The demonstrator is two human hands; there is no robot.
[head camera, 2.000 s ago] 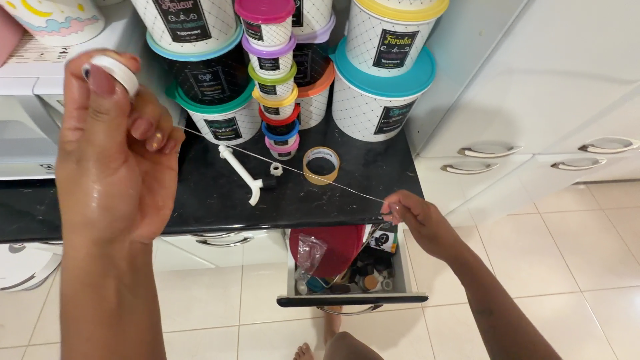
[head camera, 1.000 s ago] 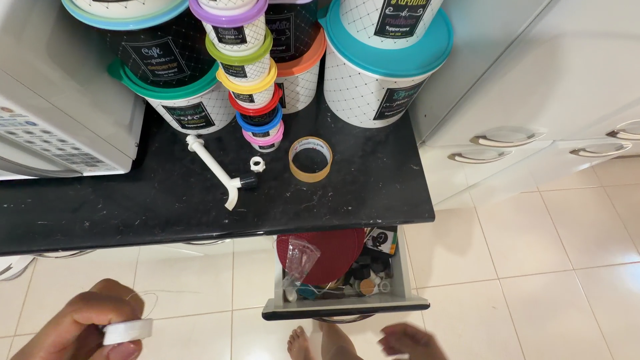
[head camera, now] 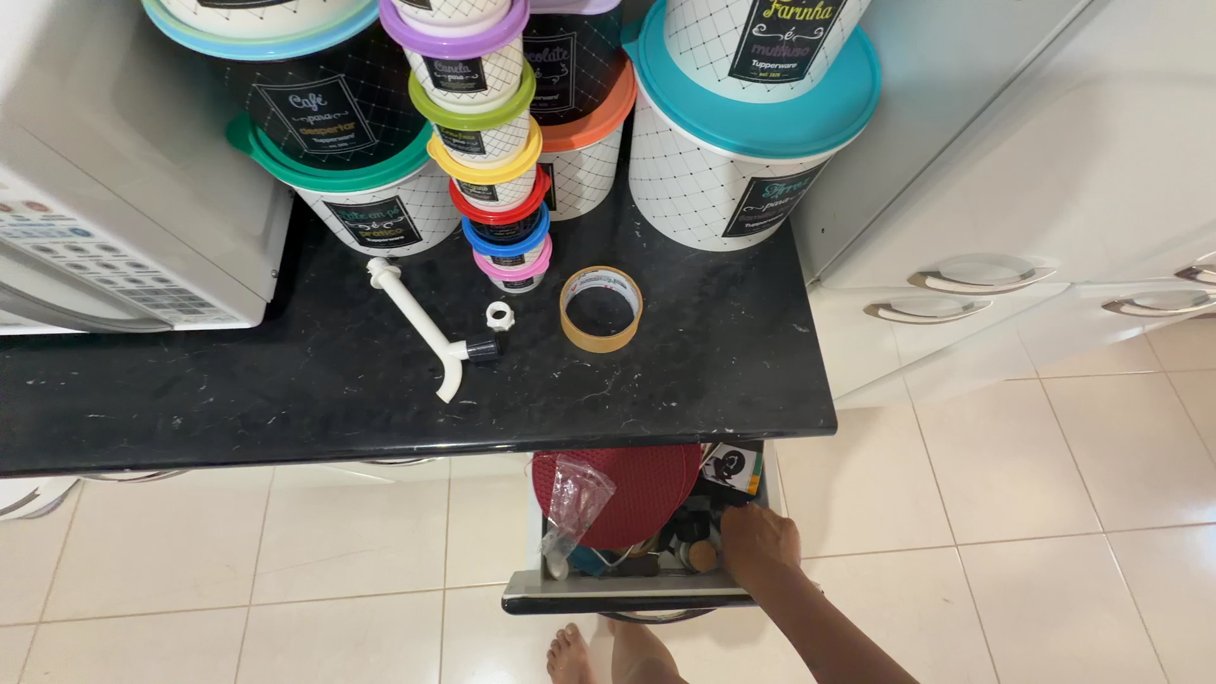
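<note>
My right hand [head camera: 760, 543] reaches into the right side of an open drawer [head camera: 627, 603], its fingers hidden among small items, so what it touches cannot be told. Beside it in the drawer lie a dark red round mat [head camera: 632, 499], a clear plastic bag [head camera: 578, 499] and a small printed box [head camera: 731, 467]. On the black countertop [head camera: 237, 408] above rest a white plastic faucet [head camera: 418, 318] with a black knob, a small white plastic nut [head camera: 500, 315] and a roll of tape [head camera: 601, 310] on its side. My left hand is out of view.
Stacked lidded canisters [head camera: 727, 180] stand at the back of the counter, with a column of small canisters [head camera: 503, 228] in the middle. A microwave [head camera: 133, 209] sits at the left. White cabinets [head camera: 950, 190] with metal handles rise on the right, above a tiled floor [head camera: 1007, 456].
My right hand has moved into the drawer. My left hand, earlier holding a white spool with thread drawn from it, has left the view. The view has shifted closer to the counter.
</note>
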